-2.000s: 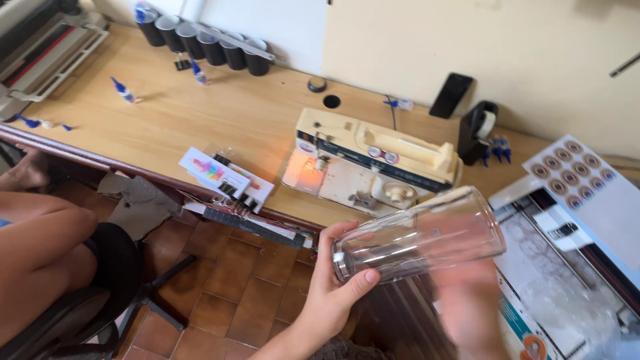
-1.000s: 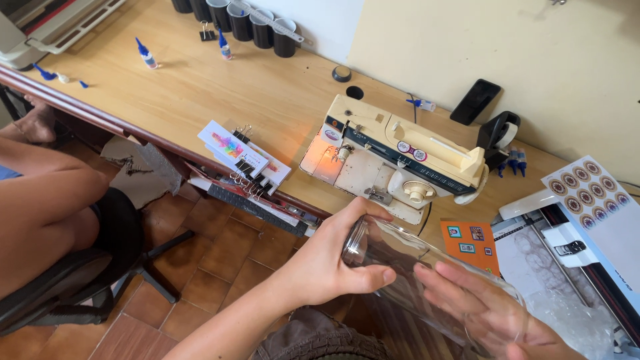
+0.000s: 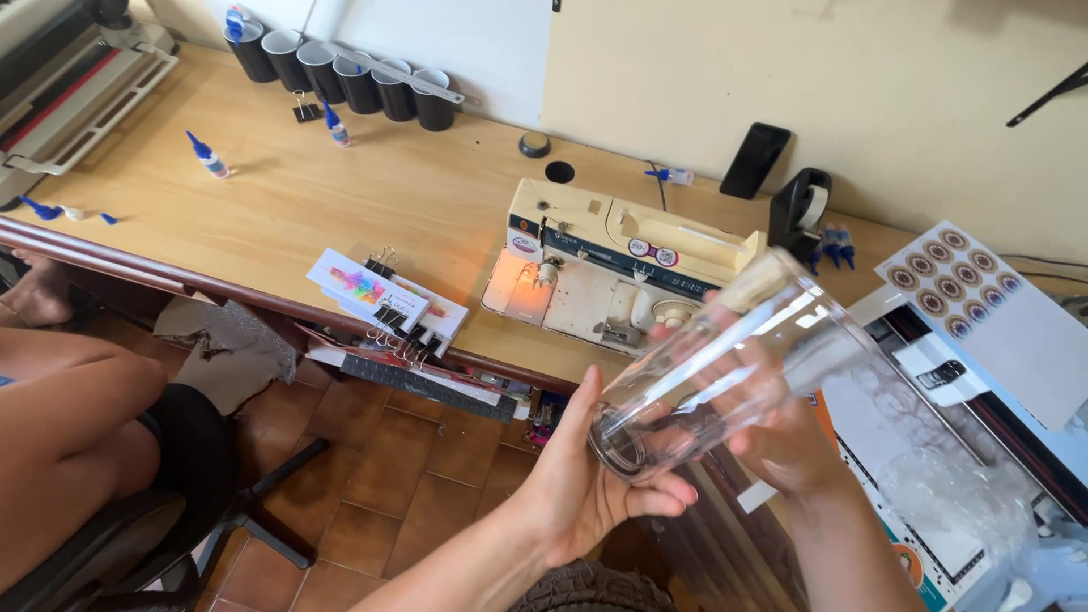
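A tall clear glass tumbler [image 3: 722, 365] is held tilted above the desk's front edge, its thick base at the lower left and its mouth at the upper right. My left hand [image 3: 586, 476] grips the base, thumb on one side and fingers beneath. Behind the glass is my right hand [image 3: 765, 408], seen partly through it, with spread fingers against or close to its far side; contact cannot be told. A cream sewing machine [image 3: 629, 255] with its lamp lit lies just beyond the glass.
Binder clips hold printed cards [image 3: 382, 297] at the desk's edge. Black mugs [image 3: 361, 85] line the wall, with a metal ruler across them. A paper trimmer [image 3: 943, 374], sticker sheet [image 3: 960, 280] and bubble wrap [image 3: 952, 493] are at right. A seated person's legs [image 3: 76, 408] are at left.
The glass has turned so its mouth points up and right instead of down and right. My right hand has moved up behind it, while my left hand stays at the base.
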